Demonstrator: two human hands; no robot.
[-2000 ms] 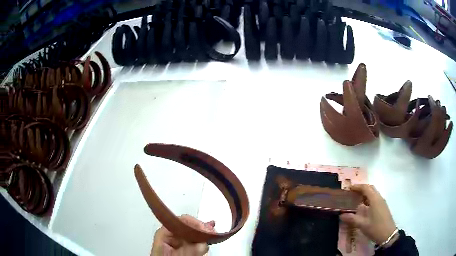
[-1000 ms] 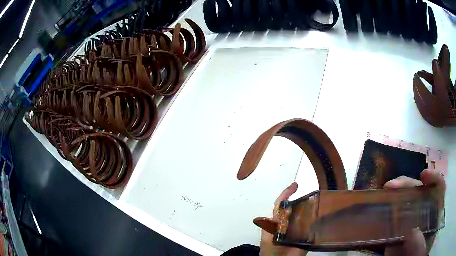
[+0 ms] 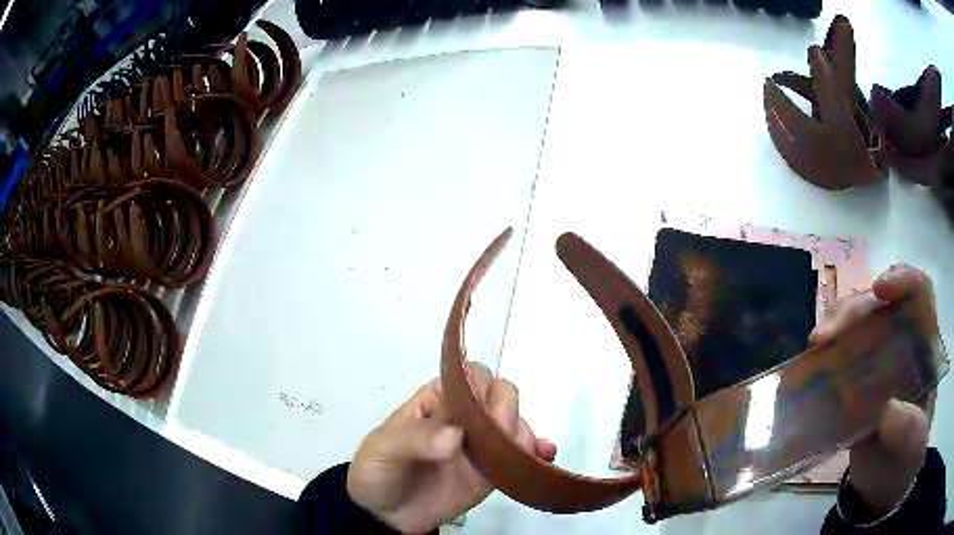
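My left hand (image 3: 445, 449) grips a brown C-shaped strap (image 3: 502, 457) near its lower left curve, with the two tapered ends pointing up. A black strip runs along part of its inside. My right hand (image 3: 894, 408) holds the brown-stained clear roller box (image 3: 795, 418) by its far right end. The box is tilted, its narrow roller end at the strap's lower right edge, seemingly touching it. The roller itself is hard to make out.
A black pad (image 3: 732, 303) with rusty smears lies on a pinkish printed sheet (image 3: 842, 251). Rows of brown straps (image 3: 136, 225) stand at left. More brown straps (image 3: 826, 136) stand at upper right. Black straps (image 3: 418, 16) line the far side. A white board (image 3: 366, 219) lies at centre left.
The roller box was lifted off the black pad, then brought to the strap. The strap has turned so its ends point up, and the box now slants up to the right. The camera view has shifted.
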